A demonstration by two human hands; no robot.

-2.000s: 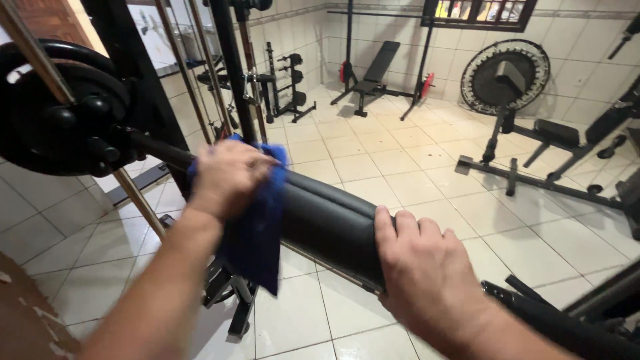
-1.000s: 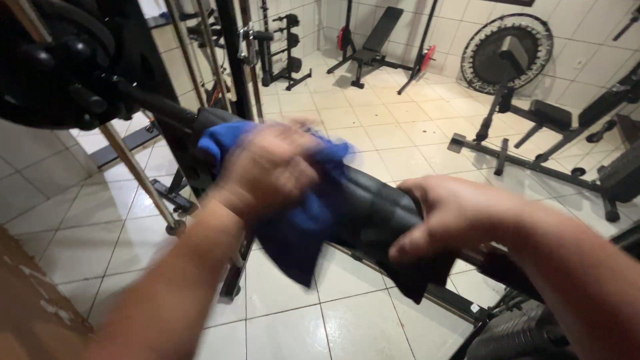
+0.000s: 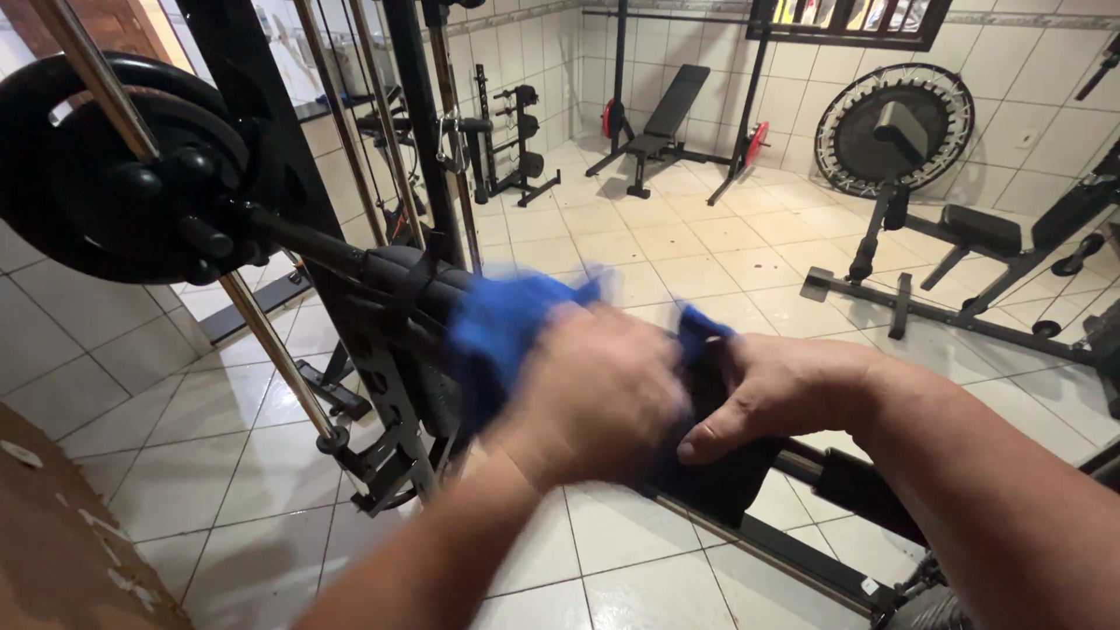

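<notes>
My left hand (image 3: 595, 394), blurred, holds a blue cloth (image 3: 503, 328) against the black padded sleeve on the barbell. The fingers of my right hand (image 3: 770, 385) wrap over the pad's right part, with the thumb on the near side; a corner of the cloth shows just beyond them. The black pad (image 3: 722, 477) hangs around the bar, largely covered by my hands and the cloth. To the left, a black strap (image 3: 420, 280) crosses the padding. The bar (image 3: 306, 241) runs on to black weight plates (image 3: 131, 175) at the machine's upright.
A chrome guide rod (image 3: 280, 359) slants down at the left. Beyond stand a dumbbell rack (image 3: 521, 144), an adjustable bench (image 3: 678, 105), a small trampoline (image 3: 936, 122) against the wall and another bench machine (image 3: 980, 227). A brown worn surface (image 3: 61, 534) lies at the lower left edge.
My left hand has moved right along the pad with the cloth, closer to my right hand. The pad's right part, smooth around the bar two seconds ago, now hangs with a loose lower edge.
</notes>
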